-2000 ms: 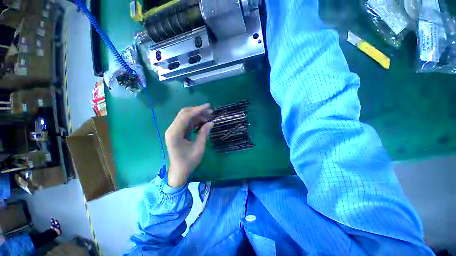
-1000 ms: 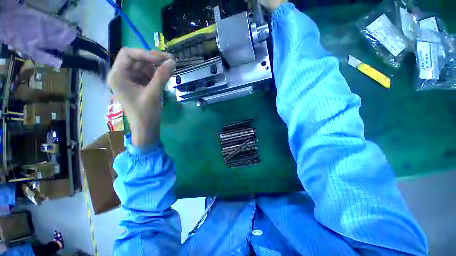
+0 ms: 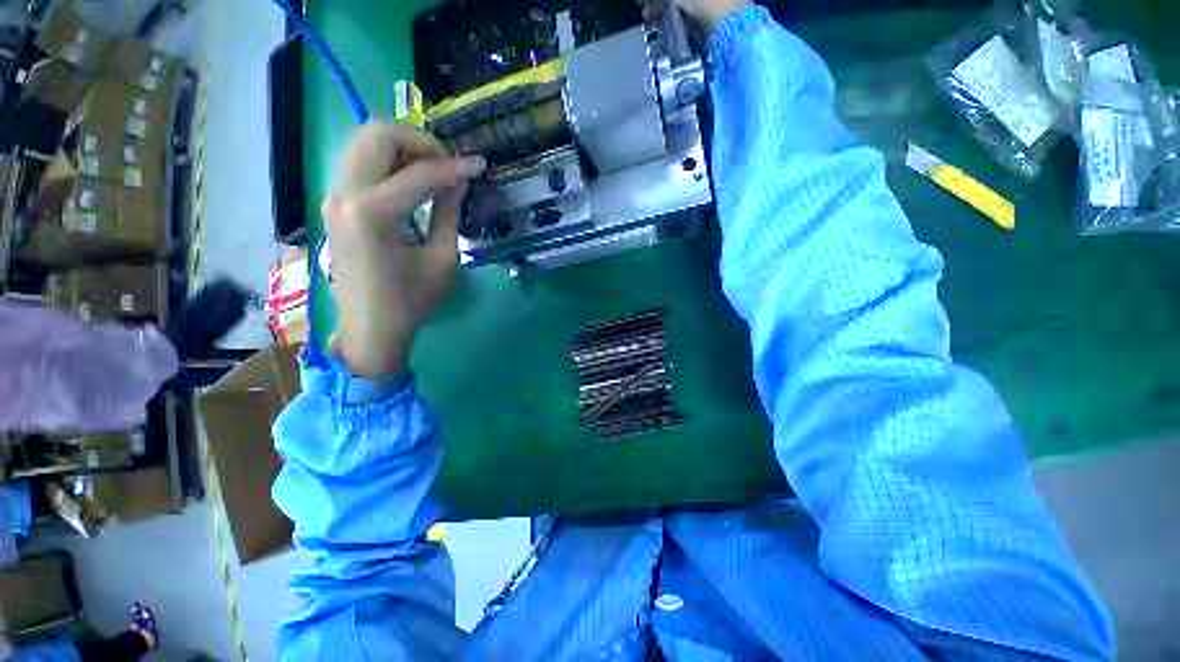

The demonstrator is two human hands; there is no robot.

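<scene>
The silver machine [image 3: 615, 110] stands at the upper middle, with a ribbed dark roller [image 3: 511, 126] and a yellow strip [image 3: 498, 91] along it. My left hand [image 3: 395, 233] is at the machine's left end, thumb and index fingertips together beside the roller; whether they pinch a strip is too small to tell. My right hand [image 3: 709, 10] is mostly cut off by the top edge, near the shaft at the machine's right end; its fingers are hidden. A row of dark component strips [image 3: 625, 373] lies on the green mat, one strip slanting across the others.
A black tray [image 3: 453, 42] is behind the machine. A yellow knife [image 3: 960, 188] and labelled clear bags [image 3: 1113, 142] lie to the right. A blue cord [image 3: 330, 58] runs at the left. A cardboard box [image 3: 252, 453] is on the floor; a person's pink sleeve [image 3: 78, 366] is at the far left.
My left hand has moved from the strip row up to the machine's left end, and its fingertips are now closer to the roller. The person at the left has moved down the picture.
</scene>
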